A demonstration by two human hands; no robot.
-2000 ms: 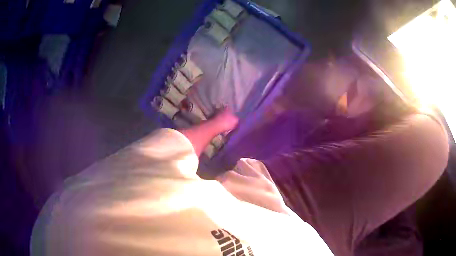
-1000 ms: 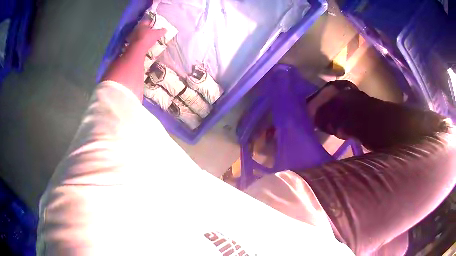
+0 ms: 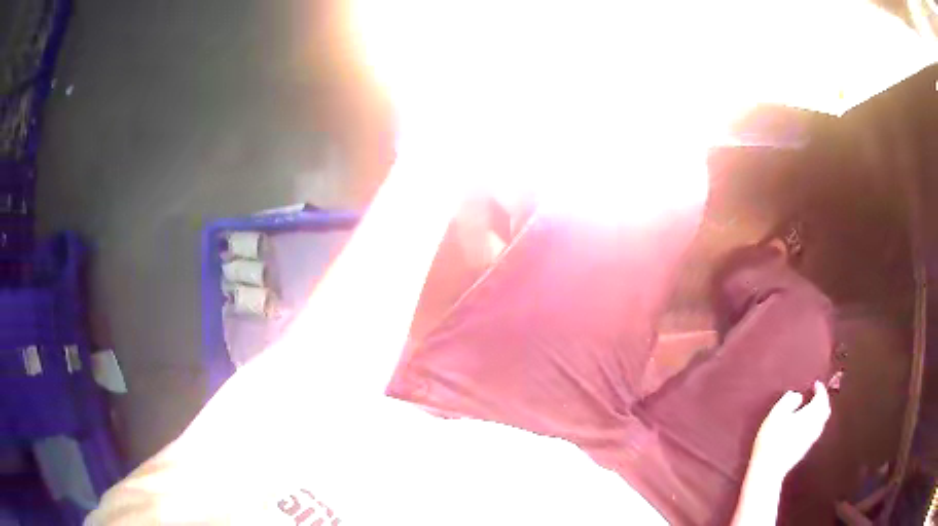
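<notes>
Three pale tied bundles (image 3: 243, 272) stand in a short row inside the left edge of a blue crate (image 3: 213, 318) with a white liner. My left sleeve covers the crate's right part. My left arm reaches up into strong glare over the worktable (image 3: 617, 62), and the hand itself is lost in the white. My right hand (image 3: 797, 423) is at the lower right beside my thigh, overexposed, with its fingers partly bent. A tiny reddish spot shows by its fingertips; whether it is held cannot be told.
Blue crates with small white labels (image 3: 41, 360) stand at the far left on the grey floor (image 3: 206, 113). My legs in dark reddish trousers (image 3: 555, 318) fill the middle and right. A dark upright edge (image 3: 918, 308) runs down the far right.
My view has turned toward the bright table. My left hand has left the bundles in the crate and my arm now reaches up into the glare. My right hand has come into view.
</notes>
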